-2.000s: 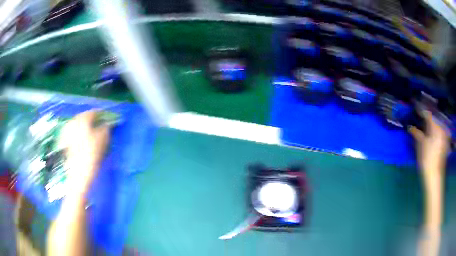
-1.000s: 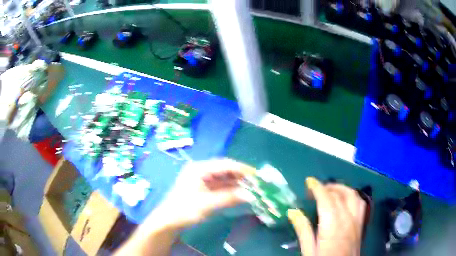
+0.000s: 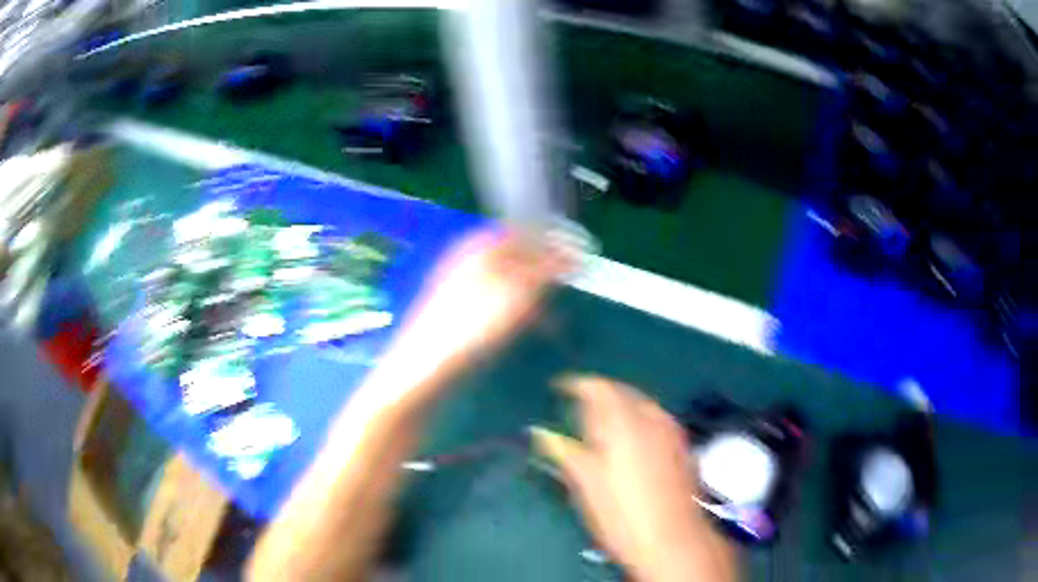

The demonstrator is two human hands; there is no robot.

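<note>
The picture is blurred. My left hand (image 3: pixel 507 273) is raised near the white rail, fingers pointing away; a pale blur is at its fingertips, and I cannot tell if it holds anything. My right hand (image 3: pixel 637 455), with yellowish fingertips, is over the green mat beside a black speaker housing (image 3: pixel 738 468) with a whitish round driver. A thin reddish lead with a white plug (image 3: pixel 419 465) runs to the right hand's fingertips; whether they grip it is unclear. A second speaker housing (image 3: pixel 886 483) lies to the right. No circuit board shows clearly in either hand.
A blue sheet (image 3: pixel 330 398) at left bears heaped green boards (image 3: pixel 245 273). Another blue sheet (image 3: pixel 865 347) at right holds rows of black speaker units. A white rail (image 3: pixel 672 301) and upright post (image 3: pixel 501 114) stand before a green surface carrying units. Cardboard (image 3: pixel 182 512) is at lower left.
My left hand has moved up and away toward the rail, and the green board it held is no longer clearly visible. My right hand has moved left, uncovering the nearer speaker housing. The view has shifted slightly.
</note>
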